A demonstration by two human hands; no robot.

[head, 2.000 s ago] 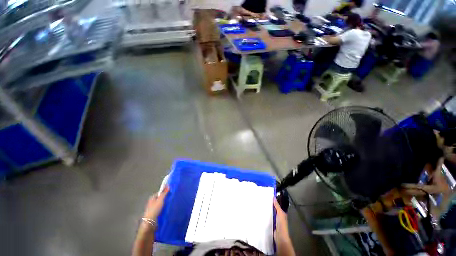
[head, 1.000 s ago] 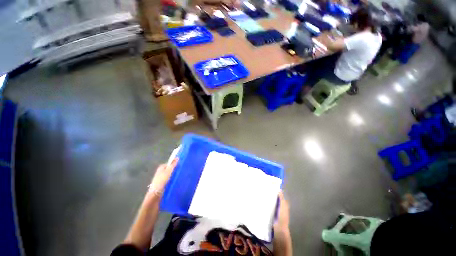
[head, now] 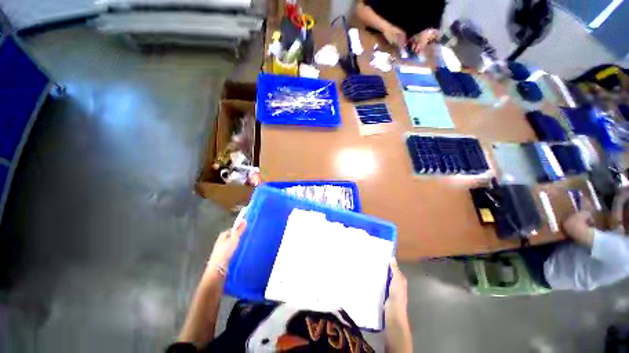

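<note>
A blue plastic tray (head: 256, 241) is held in front of my body. White strips (head: 327, 265) lie packed in it, over its middle and right part; its left part shows bare blue. My left hand (head: 227, 247) grips the tray's left edge. My right hand (head: 396, 293) grips its right edge, its fingers partly hidden by the tray. Something thin and white shows between my left hand and the tray. The tray's far edge overlaps the view of another blue tray (head: 357, 200) with white strips at the table's near corner.
The brown table (head: 310, 155) bears a blue tray of metal ribbons (head: 300, 102), dark cell strings (head: 448, 154) and a black box (head: 510, 210). A cardboard box (head: 222, 195) stands left of the table. A person's hands (head: 412, 40) are at the far side; another person's sleeve (head: 590, 264) is right, by a green stool (head: 500, 274).
The view has come up close to the table, and its trays and cell strings now appear larger. The fan and stools at the right have left the near view. Both hands still hold the tray.
</note>
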